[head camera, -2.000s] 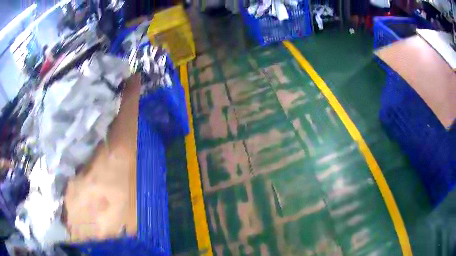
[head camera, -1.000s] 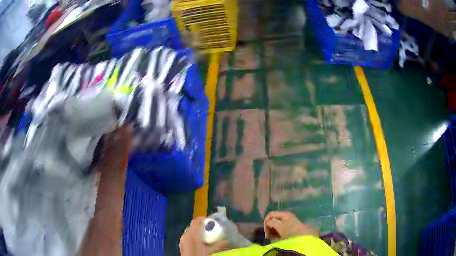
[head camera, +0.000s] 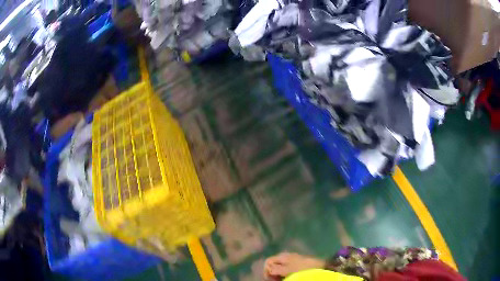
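Observation:
My right hand (head camera: 284, 265) shows small and blurred at the bottom edge, beside a patterned sleeve (head camera: 373, 259). Its fingers look curled. I see nothing in it, but its inner side is hidden. My left hand and the small white roll are not in view. A yellow slatted crate (head camera: 175, 159) stands close in front at the left. A blue crate (head camera: 320, 126) at the right is heaped with black, grey and white cut pieces (head camera: 362, 82), some hanging over its side.
A blue crate (head camera: 104, 258) with pale pieces sits left of and behind the yellow crate. Dark bulky piles (head camera: 71, 71) stand at the upper left. More pale pieces (head camera: 186, 24) are heaped ahead. A brown board (head camera: 460, 33) is at the upper right. Worn green floor (head camera: 257, 181) runs between the crates.
The view has moved forward along the aisle and tilted. The yellow crate and heaped blue crate are much nearer. My left hand with the white roll has left the picture.

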